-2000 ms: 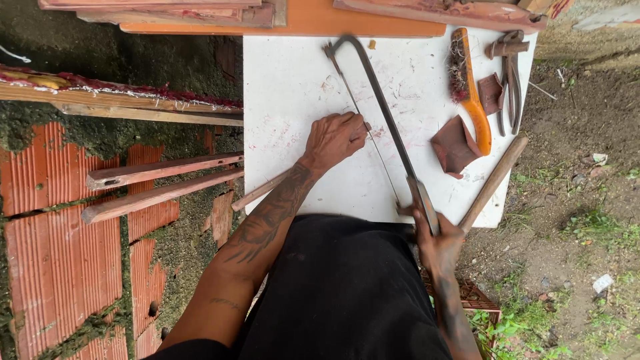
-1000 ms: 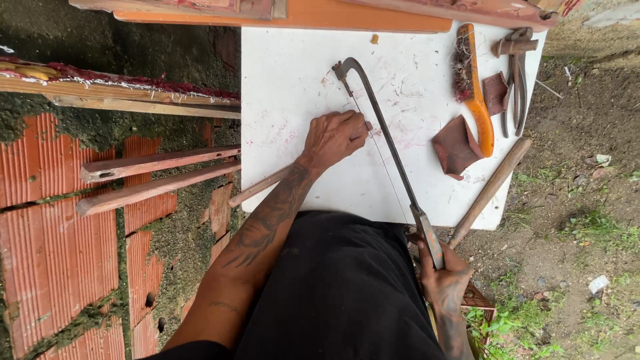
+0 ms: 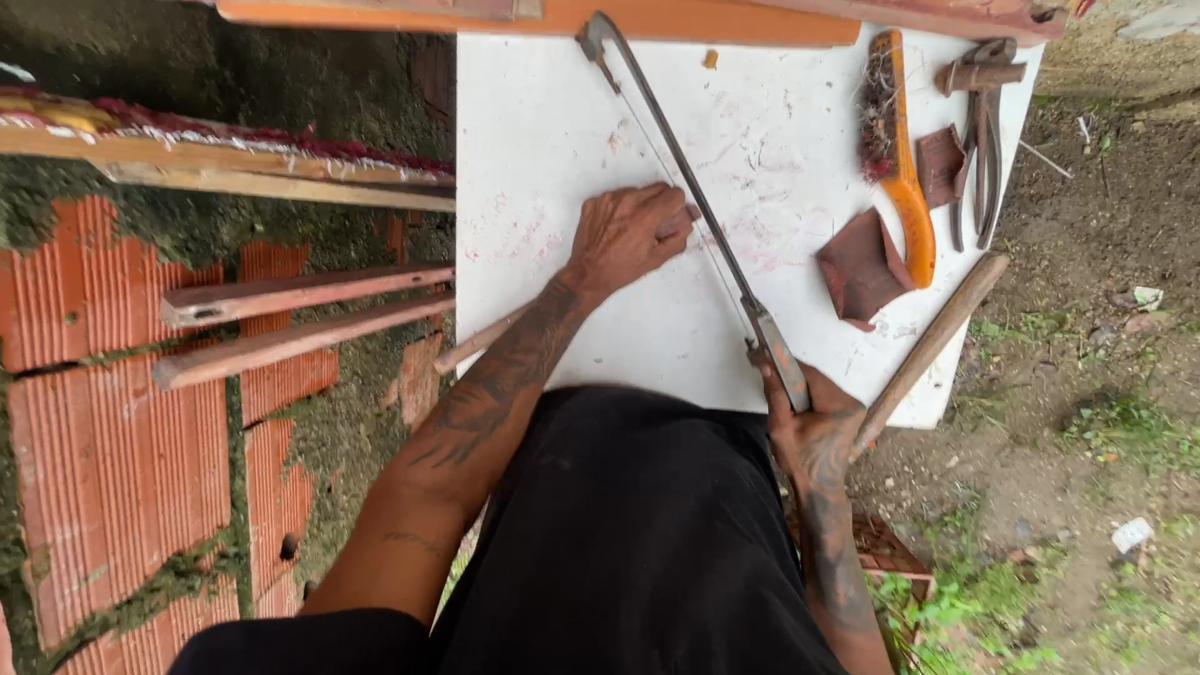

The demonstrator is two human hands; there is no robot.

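Note:
My right hand (image 3: 814, 412) is closed around the handle of a hacksaw (image 3: 708, 202), whose frame slants up and left across the white tabletop (image 3: 553, 112). My left hand (image 3: 633, 230) grips a wooden piece (image 3: 687, 217); its end pokes out beside the hacksaw's thin blade. Whether the blade touches it I cannot tell. A wooden stick (image 3: 483, 337) shows under my left forearm. Right of the saw lie a wire brush (image 3: 900, 159) with an orange handle, two pieces of worn sandpaper (image 3: 864, 270), (image 3: 940, 166), and a hammer (image 3: 980, 78) beside pincers (image 3: 989, 178).
A wooden handle (image 3: 933, 352) crosses the tabletop's right edge near my right hand. An orange board (image 3: 656, 23) borders the far side. Two reddish wooden bars (image 3: 309, 292) and a fringed wooden beam (image 3: 281, 164) reach in from the left, above brickwork.
The hacksaw and my right hand have shifted back and forth; its far end now lies farther up and left over the table. My left hand stays on the wooden piece.

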